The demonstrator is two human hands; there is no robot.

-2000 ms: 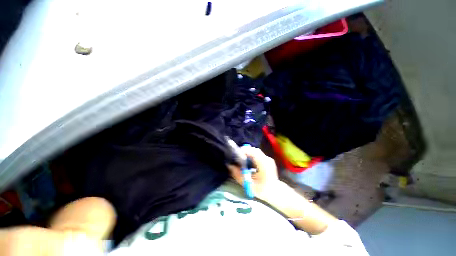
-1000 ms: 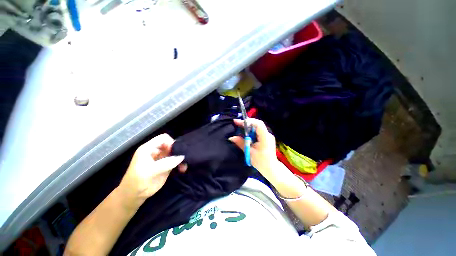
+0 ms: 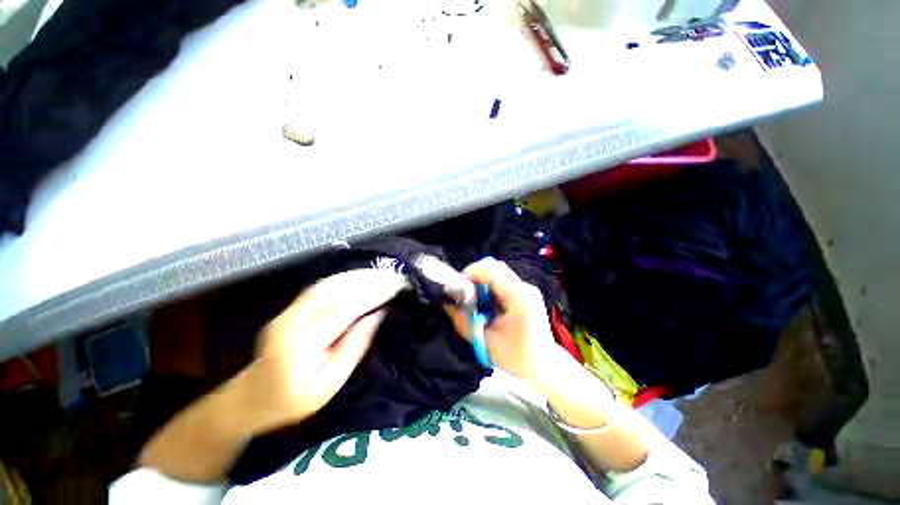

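A black garment [image 3: 419, 350] lies over my lap below the table edge, with its upper part lifted between my hands. My left hand [image 3: 321, 345] pinches the cloth near a small white patch. My right hand [image 3: 508, 316] holds scissors by their blue handles [image 3: 481, 340] at the right side of the garment. The blades are blurred and partly hidden by the cloth, so I cannot tell if they are open.
The white table [image 3: 395, 118] bears a red snips-like tool [image 3: 546, 41], dark scraps and another dark garment [image 3: 74, 84]. Right of the lap are a dark garment pile [image 3: 691, 276], a red bin [image 3: 632, 170] and a yellow item [image 3: 604, 367] by a red rim.
My left hand was low at the left, then came up to the cloth and now lies nearer my right hand. The cloth between them has been raised and turned. The view has shifted, showing more tabletop.
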